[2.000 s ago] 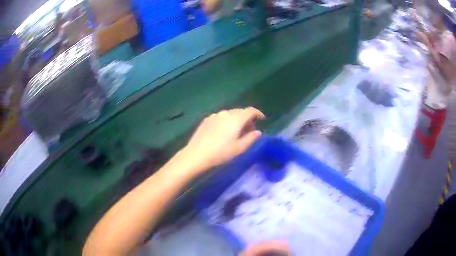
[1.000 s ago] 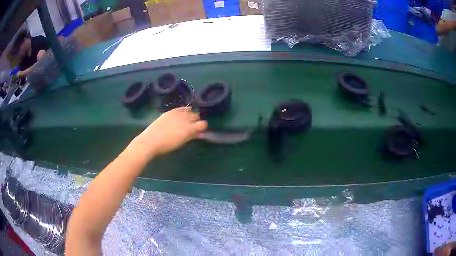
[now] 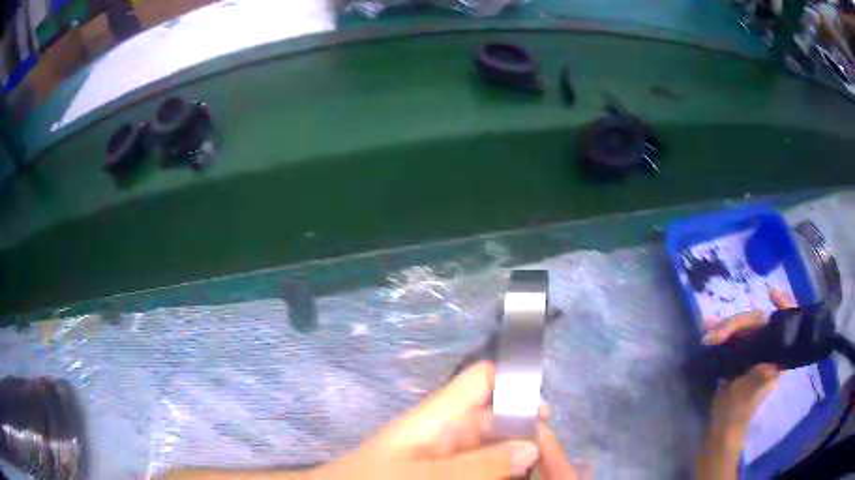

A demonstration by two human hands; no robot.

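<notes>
My left hand (image 3: 459, 433) is at the bottom centre, closed around a shiny curved metal headband strip (image 3: 521, 356) that stands upright above the bench. A dark part shows behind the strip, mostly hidden. My right hand (image 3: 745, 361) is at the right, over the blue screw tray (image 3: 692, 281), gripping a black electric screwdriver (image 3: 783, 339) that lies about level, its cord leaving to the right. Dark screws (image 3: 708, 272) lie heaped on the tray's white lining. A small blue cup (image 3: 769, 247) stands in the tray's far corner.
The green belt (image 3: 375, 197) carries black ear cups (image 3: 178, 122) at left and others (image 3: 614, 145) at right, with small black pieces beside them. Bubble wrap (image 3: 253, 394) covers the bench. Stacked metal headbands lie at the bench's left end (image 3: 37, 427) and beside the tray (image 3: 817, 258).
My left hand has come back from the belt to the bench, now with the metal strip upright. My right hand shows with the screwdriver. Ear cups near the belt's middle are gone from there.
</notes>
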